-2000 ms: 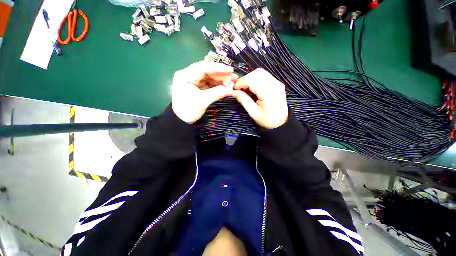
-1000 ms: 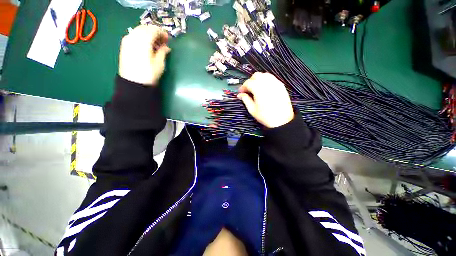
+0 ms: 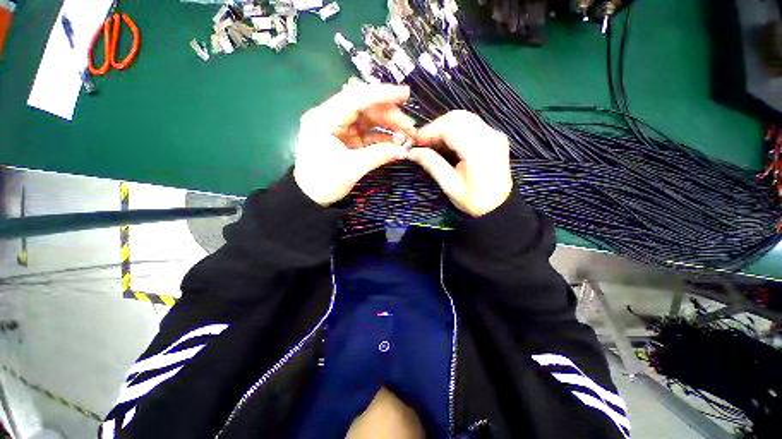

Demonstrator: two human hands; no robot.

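My left hand (image 3: 347,141) holds a small silvery connector (image 3: 400,137) between thumb and fingers. My right hand (image 3: 468,159) pinches at the same spot, its fingertips meeting the left ones; the cable end there is mostly hidden by the fingers. The bundle of black cables (image 3: 617,189) runs from under my hands to the right. Bare ends with red tips (image 3: 364,201) show below my hands. Finished ends with silvery connectors (image 3: 394,56) cluster beyond my hands. Loose connectors (image 3: 257,26) lie in a pile at the far left.
Orange-handled scissors (image 3: 114,43) lie on the green mat (image 3: 197,120) at left, beside a white paper strip (image 3: 67,64) with a pen (image 3: 68,31). A dark machine (image 3: 514,19) stands at the far edge. Black cables (image 3: 720,364) hang beside the bench at lower right.
My left hand has come back from the connector pile to my right hand and now holds a connector. My right hand has stayed near the cable ends. The view has shifted slightly.
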